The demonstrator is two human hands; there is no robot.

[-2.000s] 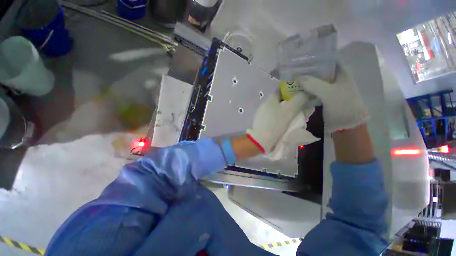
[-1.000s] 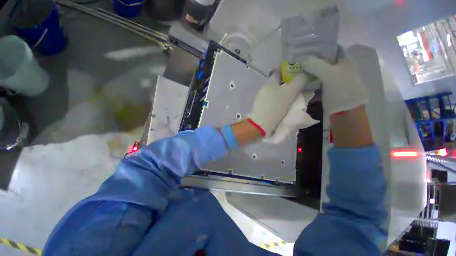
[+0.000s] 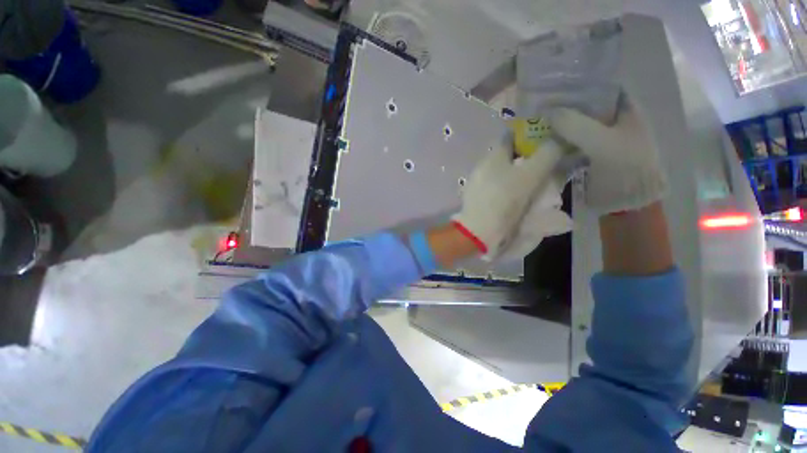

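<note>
A translucent grey pouch (image 3: 569, 71) is held upright over the right side of the machine. A yellow label (image 3: 531, 137) with dark marks shows at its lower left edge. My right hand (image 3: 615, 159), in an off-white knitted glove with a red cuff edge, grips the pouch's lower right part. My left hand (image 3: 503, 193), gloved the same way, is closed at the pouch's lower edge by the label. A loose white cloth (image 3: 544, 226) hangs bunched below my left hand. The fingertips of both hands are partly hidden.
A perforated grey plate (image 3: 389, 159) lies on the machine bed, left of and below my hands. The bed's metal rail (image 3: 495, 294) runs along the near edge. Blue bucket (image 3: 66, 66) and pale bucket (image 3: 31, 128) stand on the floor at left. A red light (image 3: 232, 241) glows beside the bed.
The view has shifted, so the plate sits higher and further left in the picture. Both hands still hold the pouch, which appears slightly further right.
</note>
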